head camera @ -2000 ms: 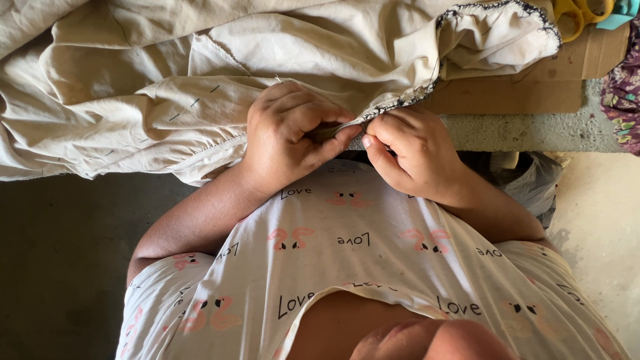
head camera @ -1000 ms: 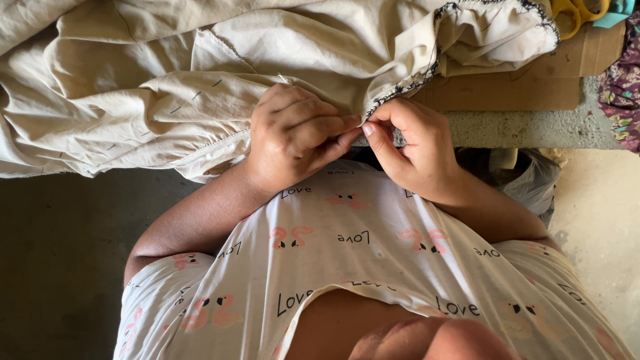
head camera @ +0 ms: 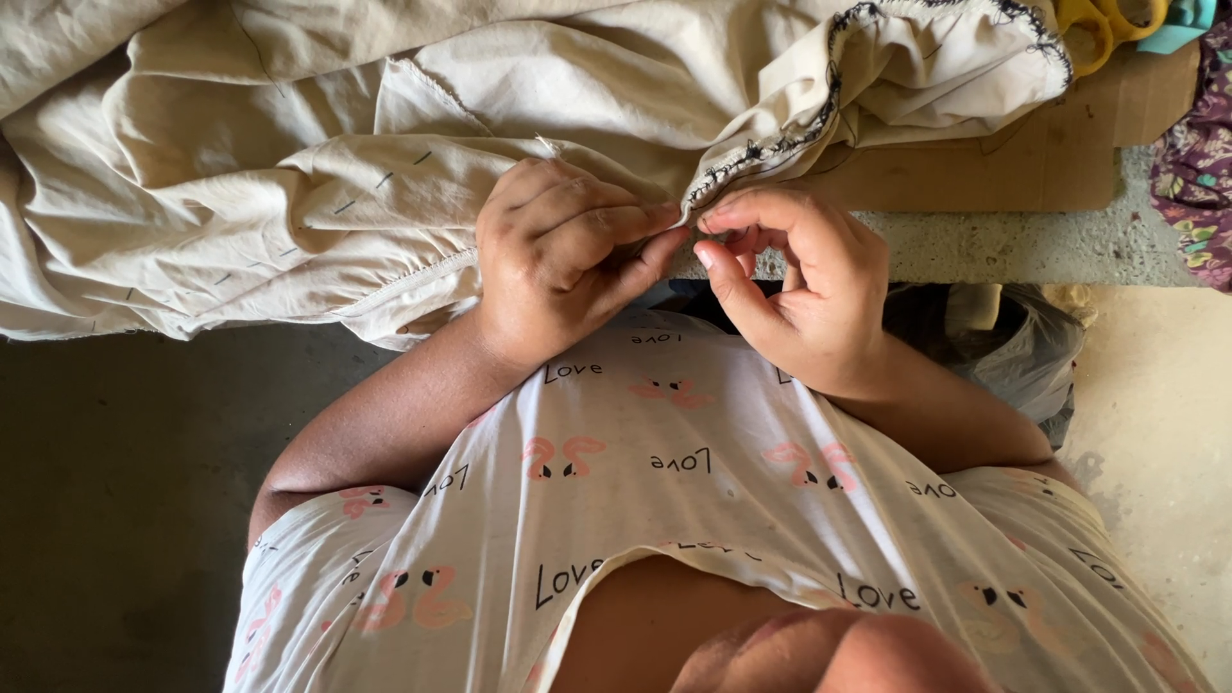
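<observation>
A wide cream cloth (head camera: 577, 77) lies in folds across the top of the view, with an edge overstitched in dark thread (head camera: 818, 120). My left hand (head camera: 568, 241) pinches the near end of that edge between thumb and fingers. My right hand (head camera: 799, 279) is just to the right of it, its thumb apart from its curled fingers, with the index fingertip close to the stitched edge. Whether a needle is between these fingers cannot be made out. Short dark stitches show on the cloth at the left.
Brown cardboard (head camera: 1001, 173) lies on a rough concrete ledge (head camera: 1020, 245) under the cloth. Yellow-handled scissors (head camera: 1092, 38) and a teal item (head camera: 1179, 24) are at the top right, near purple floral fabric (head camera: 1193, 173). A dark plastic bag (head camera: 1025, 356) is below the ledge.
My right thumb and fingers, together at the cloth edge two seconds ago, have come apart. The left hand still pinches the cloth in about the same place.
</observation>
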